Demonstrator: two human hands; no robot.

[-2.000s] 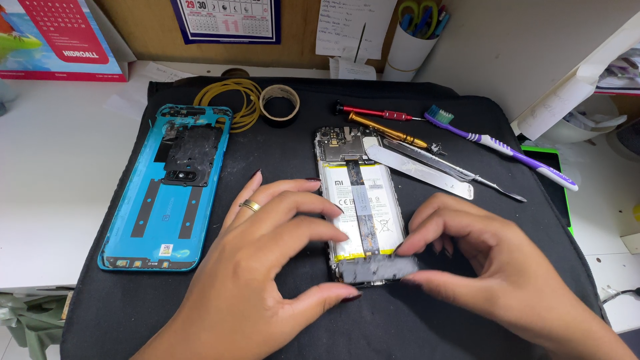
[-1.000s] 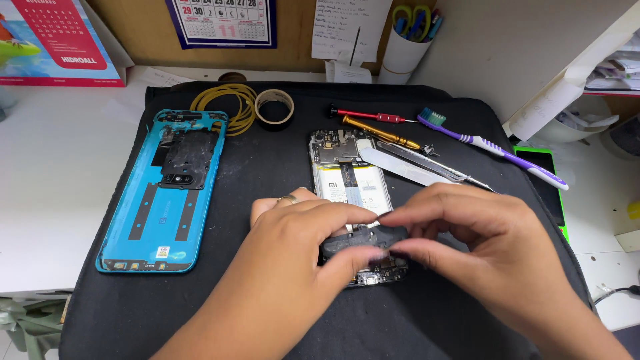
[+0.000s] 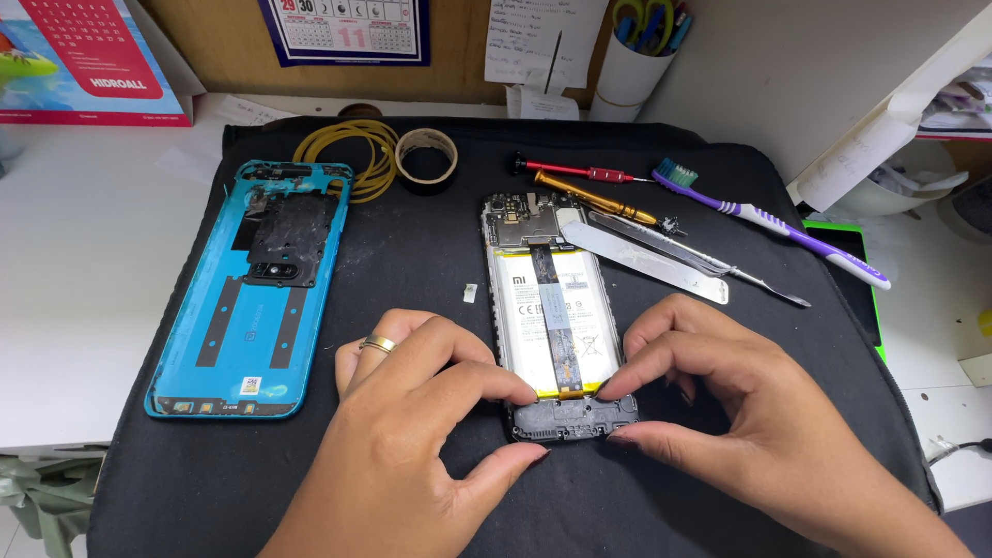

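An opened smartphone (image 3: pixel 554 310) lies face down on a black cloth, its white battery (image 3: pixel 527 325) and a dark flex cable (image 3: pixel 559 318) in view. A black plastic lower cover (image 3: pixel 573 418) sits across its bottom end. My left hand (image 3: pixel 418 411) touches the cover's left side with the index finger, thumb just below its edge. At the right corner, my right hand (image 3: pixel 721 387) has index finger and thumb on the cover. A blue phone back cover (image 3: pixel 240 310) rests inner side up to the left. A metal pry blade (image 3: pixel 651 263) overlaps the phone's upper right.
A red screwdriver (image 3: pixel 589 172), a gold screwdriver (image 3: pixel 597 198), metal tweezers (image 3: pixel 666 244) and a purple toothbrush (image 3: pixel 775 225) lie at the upper right. A tape roll (image 3: pixel 426 159) and yellow tape rings (image 3: pixel 349 155) are behind. A green-edged device (image 3: pixel 864 271) is under the cloth's right side.
The lower cover, held tilted between both hands earlier, now lies flat on the phone's bottom end. My hands have moved apart to its two sides.
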